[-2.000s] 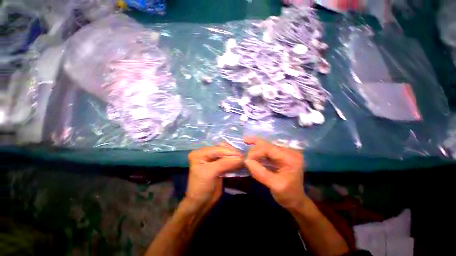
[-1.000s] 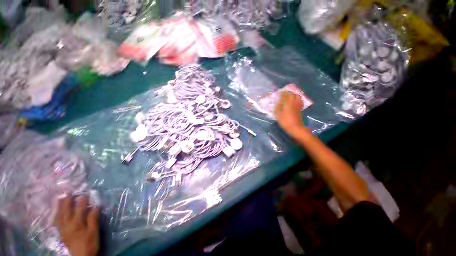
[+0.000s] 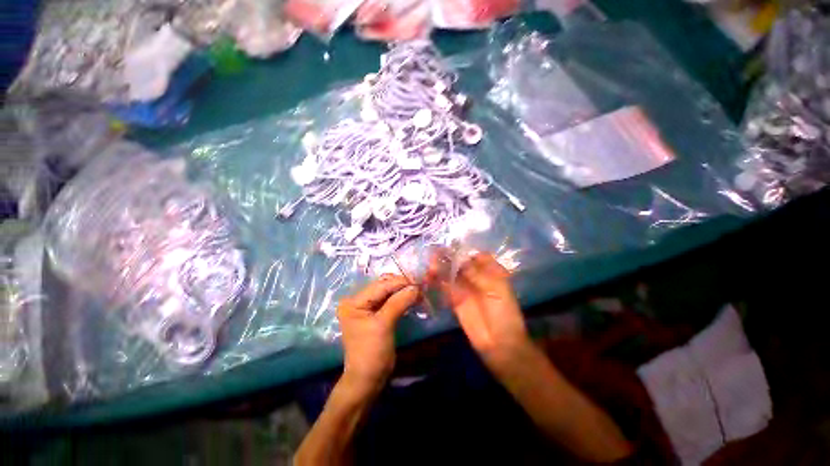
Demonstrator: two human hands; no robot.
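My left hand is at the table's front edge, its thumb and fingers pinched on a small clear zip-lock bag that shows faintly with a thin reddish line. My right hand is beside it, blurred, its fingers close to the bag; whether it grips the bag is hard to tell. The heap of coiled white cables with round white pieces lies just beyond the hands. Packed coils in shiny film lie at left. The flat stack of empty zip-lock bags with a red edge lies at right.
Clear plastic sheet covers the green table. A full bag of white parts is at far right. Red-and-white printed bags lie at the far side. A blue plastic bag and a green item are at far left.
My left hand has left the packed coils and my right hand has left the stack of empty bags. Both are now together at the front edge with a small bag. The view has shifted.
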